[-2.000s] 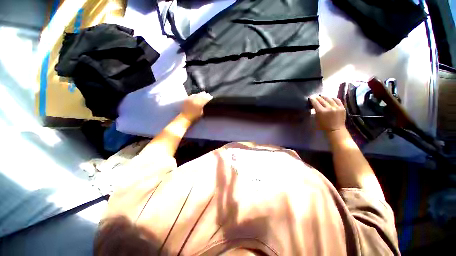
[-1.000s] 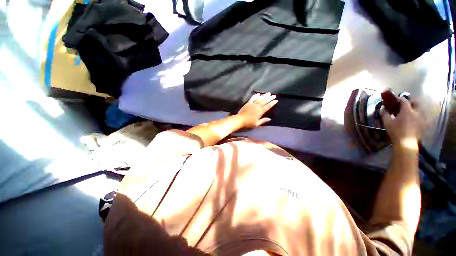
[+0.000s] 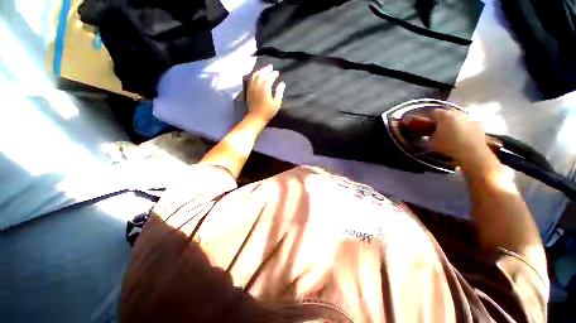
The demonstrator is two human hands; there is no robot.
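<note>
A flat black garment panel with dark ridges across it lies on the white pressing cloth. My right hand is closed around the red-brown handle of the steam iron. The iron rests on the panel's lower right part, its tip pointing left. My left hand lies on the panel's left edge, fingers apart and pointing up. The hand hides a bit of that edge. The right hand is slightly blurred.
A crumpled black bundle lies at the upper left, over a yellow-brown carton with a blue stripe. More black cloth lies at the upper right. A thick black hose runs from the iron to the right edge.
The iron was held beside the panel on the right and is now on the panel, moved left. My left hand has moved left from the panel's lower middle to its left edge.
</note>
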